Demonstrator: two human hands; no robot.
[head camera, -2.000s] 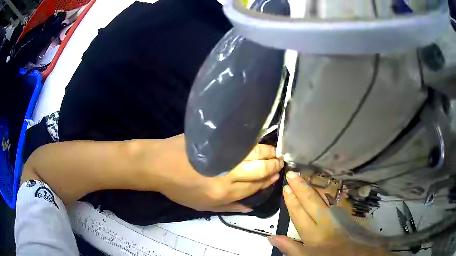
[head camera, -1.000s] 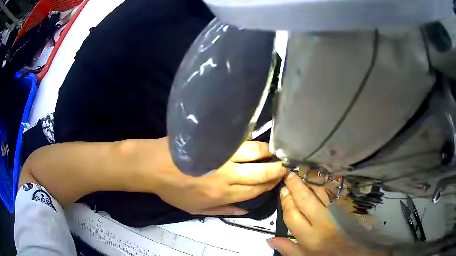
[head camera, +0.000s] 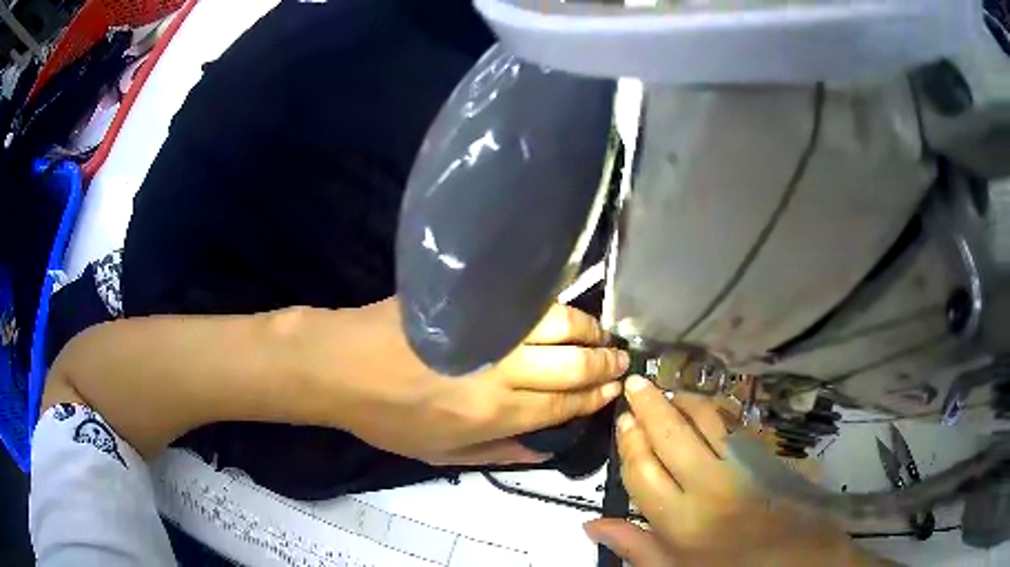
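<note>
The black garment piece (head camera: 255, 210) lies limp over the table. My left hand (head camera: 487, 388) presses flat on it, fingertips at the needle area (head camera: 653, 366) under the sewing machine head (head camera: 764, 222). My right hand (head camera: 709, 476) is close beside it, with fingertips on the black strip (head camera: 610, 487), which runs down towards the front edge between my hands. The fingertips of both hands nearly touch. The grey glossy oval cover (head camera: 504, 210) hides part of my left hand and the cloth. The machine head hides the needle.
A blue plastic basket (head camera: 61, 238) stands at the left, with a red-orange basket (head camera: 138, 83) behind it holding dark pieces. Dark thread snips (head camera: 903, 465) lie on the machine bed at right. A printed measuring scale (head camera: 266, 532) runs along the table front. A pale ring (head camera: 720, 50) surrounds the upper head.
The view has shifted slightly. Both hands stay at the needle area, with only small changes in the fingers. The snips now show lower parts near a dark round thing.
</note>
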